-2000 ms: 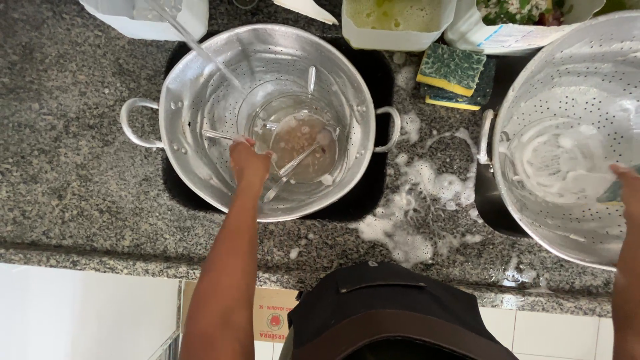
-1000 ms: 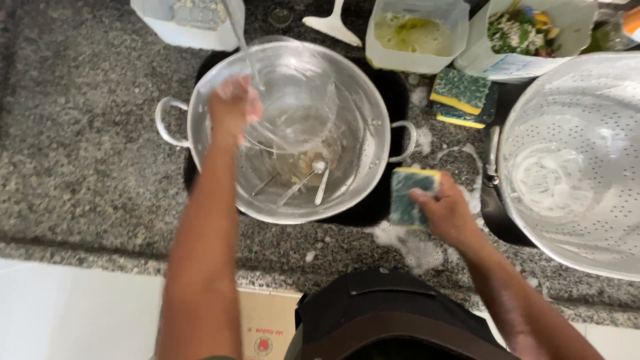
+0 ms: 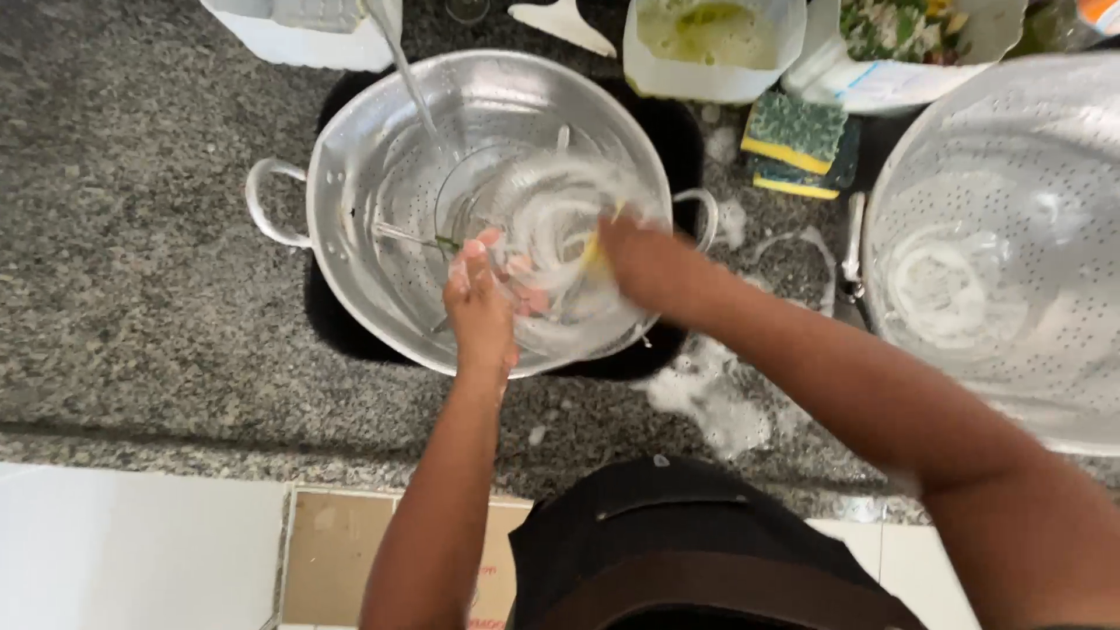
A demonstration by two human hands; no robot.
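Observation:
My left hand (image 3: 486,302) holds a clear, see-through bowl (image 3: 560,188) tilted over a perforated metal colander with two loop handles (image 3: 350,175). Its fingers show through the clear wall. My right hand (image 3: 643,262), blurred, presses a sponge against the bowl's inside; only a yellow edge of the sponge (image 3: 598,249) shows. Some metal utensils (image 3: 407,234) lie in the colander, partly hidden by the bowl and my hands. A thin stream of water (image 3: 411,83) runs down into the colander from the top.
The colander sits over a dark sink basin (image 3: 687,144) in a granite counter (image 3: 175,262). Two stacked sponges (image 3: 792,131), a tub of greenish liquid (image 3: 709,79) and a tub of food scraps (image 3: 884,79) stand behind. Another big colander (image 3: 1050,350) is at right; foam (image 3: 709,394) lies between.
The clear bowl, lifted in my left hand a second ago, is now tilted lower. My right hand has moved left with the sponge, from beside the colander to the bowl.

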